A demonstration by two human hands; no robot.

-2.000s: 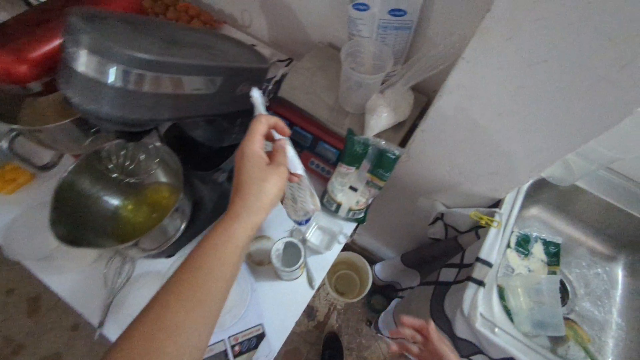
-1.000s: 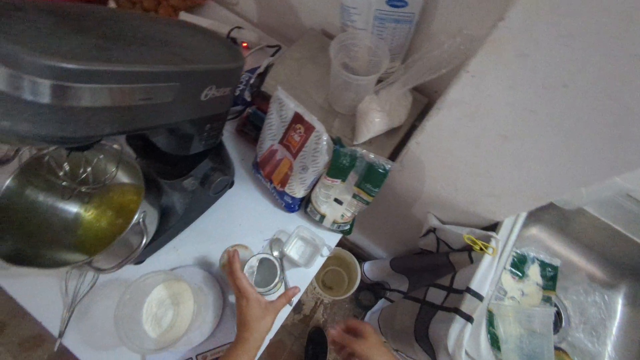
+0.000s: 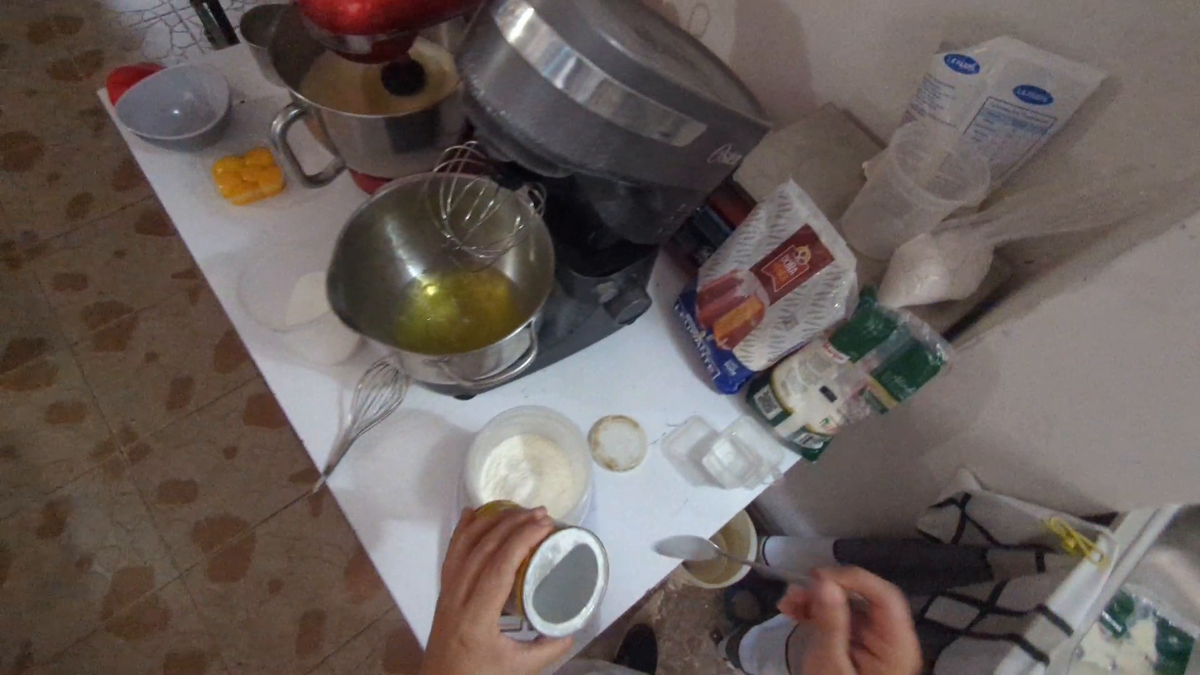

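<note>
My left hand [image 3: 497, 591] is wrapped around a small open can [image 3: 562, 581], tilted so that its rim and grey inside face the camera. Just behind it stands a clear plastic container of white powder [image 3: 530, 469]. My right hand [image 3: 848, 623], a little blurred, grips the handle of a metal spoon [image 3: 689, 547], its bowl pointing left over the table's edge. A round lid [image 3: 618, 442] and a clear plastic box [image 3: 731, 457] lie beyond the hands. The stand mixer's steel bowl [image 3: 441, 281] holds yellowish liquid under a raised wire whisk attachment [image 3: 478, 211].
A hand whisk [image 3: 370, 408] lies by the table's left edge. Farther back are egg yolks [image 3: 247, 175], a grey bowl [image 3: 173, 105] and a red mixer [image 3: 375, 14]. Flour-type bags [image 3: 778, 281] and a green packet [image 3: 844, 375] stand at right. A sink [image 3: 1144, 572] is at lower right.
My left hand, reaching at the can one second ago, now holds it near the powder container. My right hand now has the spoon, which lay beside the can earlier. The view has shifted.
</note>
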